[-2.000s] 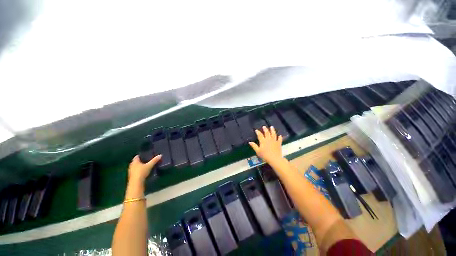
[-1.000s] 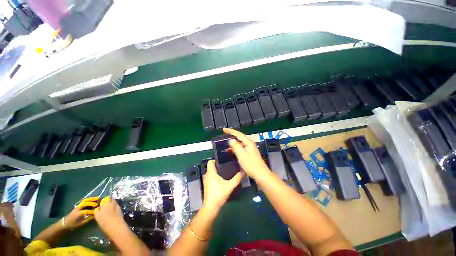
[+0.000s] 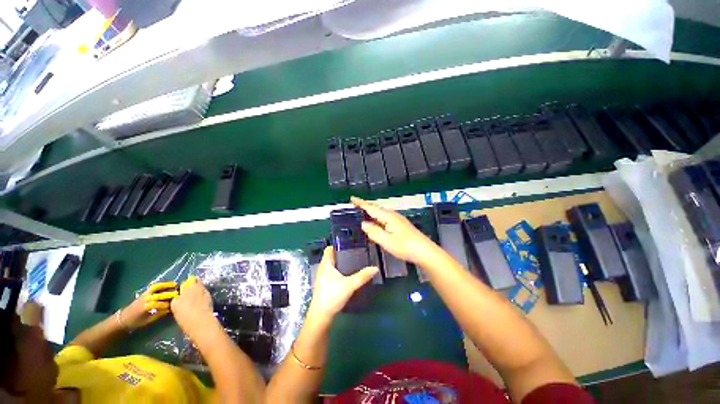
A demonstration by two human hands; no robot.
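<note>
A dark oblong device unit point(image 3: 349, 246) is held upright in front of me, its dark window end away from me. My left hand point(image 3: 335, 286) is closed around its lower left side, thumb pointing right across the lower end. My right hand point(image 3: 388, 230) is at its upper right, fingers touching or very near the window end; contact is partly hidden. Other units point(image 3: 450, 234) stand behind and right of my hands. More units point(image 3: 560, 264) lie on the tan cardboard point(image 3: 600, 339).
Rows of units point(image 3: 434, 146) lie on the green belt behind a pale rail point(image 3: 276, 214). At left, a person in yellow works beside a shiny parts tray point(image 3: 294, 316). Blue film pieces point(image 3: 523, 237) and tweezers point(image 3: 598, 298) lie at right, beside white packing sheets point(image 3: 659, 292).
Both hands came back from the belt row to the bench, now around one unit. Since a second ago the unit is a little more upright and my right fingers have moved to its right edge.
</note>
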